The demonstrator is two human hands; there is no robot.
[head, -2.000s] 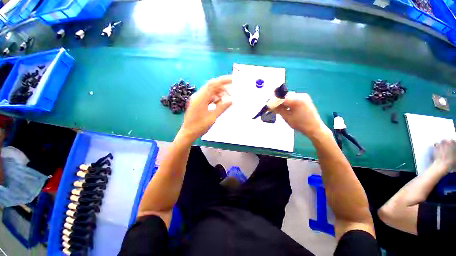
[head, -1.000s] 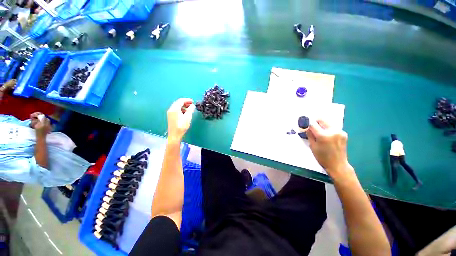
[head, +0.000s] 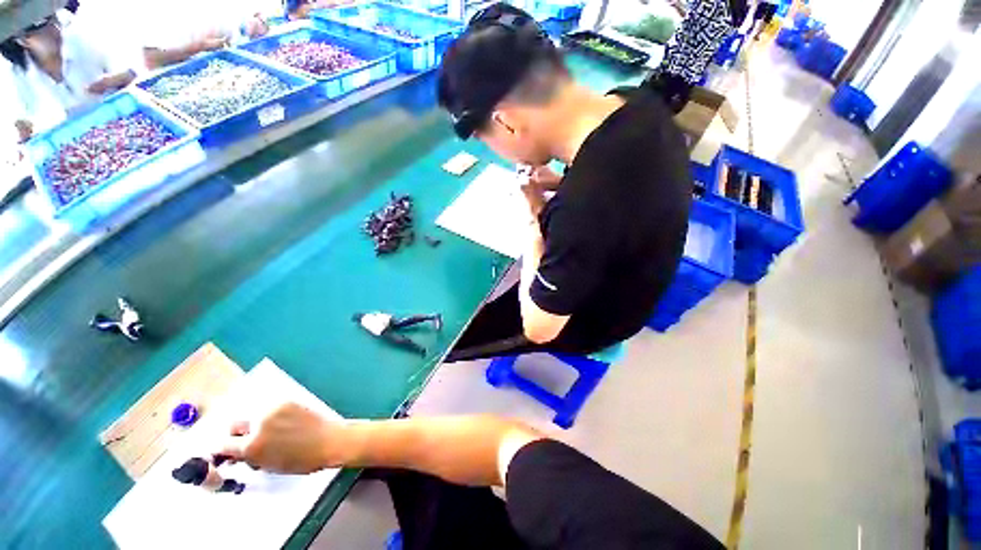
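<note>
My right hand [head: 288, 438] is over the white paper [head: 264, 510] at the lower left. Its fingertips hold a small figure body [head: 210, 473] with a rounded black end and a beige middle. A dark piece shows just below it; I cannot tell whether it is part of the figure or lies on the paper. A small purple pot [head: 185, 415] stands on the tan board [head: 161, 400] beside the paper. My left hand is out of the picture.
A black-and-white figure [head: 377, 322] lies right of the paper, with a heap of dark parts [head: 389, 225] beyond. A person in black [head: 619, 215] works at another white sheet. Blue parts bins [head: 118, 150] line the far side. Another figure [head: 129, 320] lies on the belt.
The view has swung far to the right, showing the neighbour and aisle. My left hand, the figure tray and the left heap have left the picture. My right hand remains over the paper.
</note>
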